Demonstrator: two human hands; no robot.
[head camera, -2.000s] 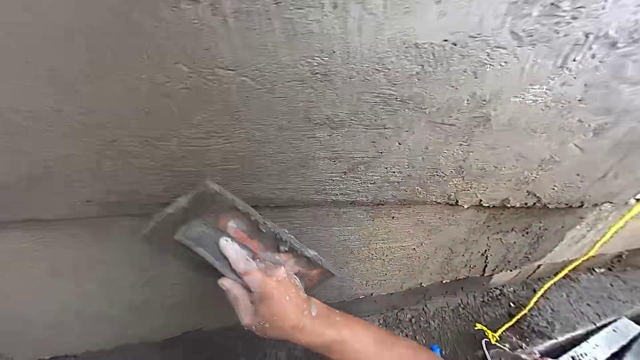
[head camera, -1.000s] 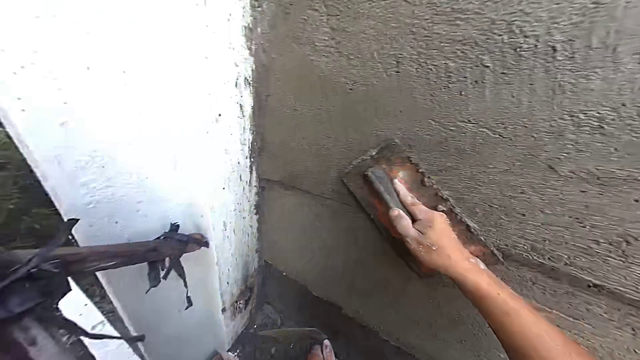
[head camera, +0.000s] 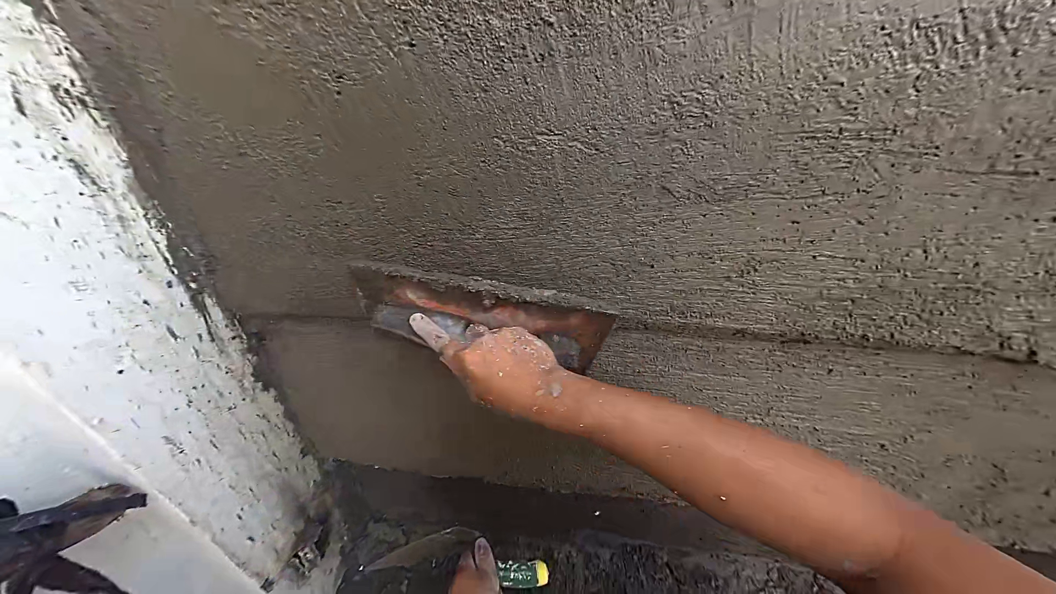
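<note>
My right hand (head camera: 510, 367) grips the handle of a rectangular steel plastering trowel (head camera: 487, 307), index finger stretched along the grip. The blade lies against the wet cement plaster (head camera: 709, 206) of the wall, over a horizontal seam, with mortar built up along its upper edge. Bits of mortar stick to the hand and wrist. Plaster left of and below the trowel looks smooth; to the right it is rough and pitted. My left hand is out of view.
A white, mortar-spattered wall or column (head camera: 107, 289) meets the plaster at left. Dark strips of material (head camera: 66, 528) jut in at the lower left. At the wall's foot are a bare foot (head camera: 476, 569) and a green object with a yellow end (head camera: 524, 574).
The trowel, first seen away from the corner, is now near the white surface at left, its blade closer to level than one second ago. The view has shifted greatly.
</note>
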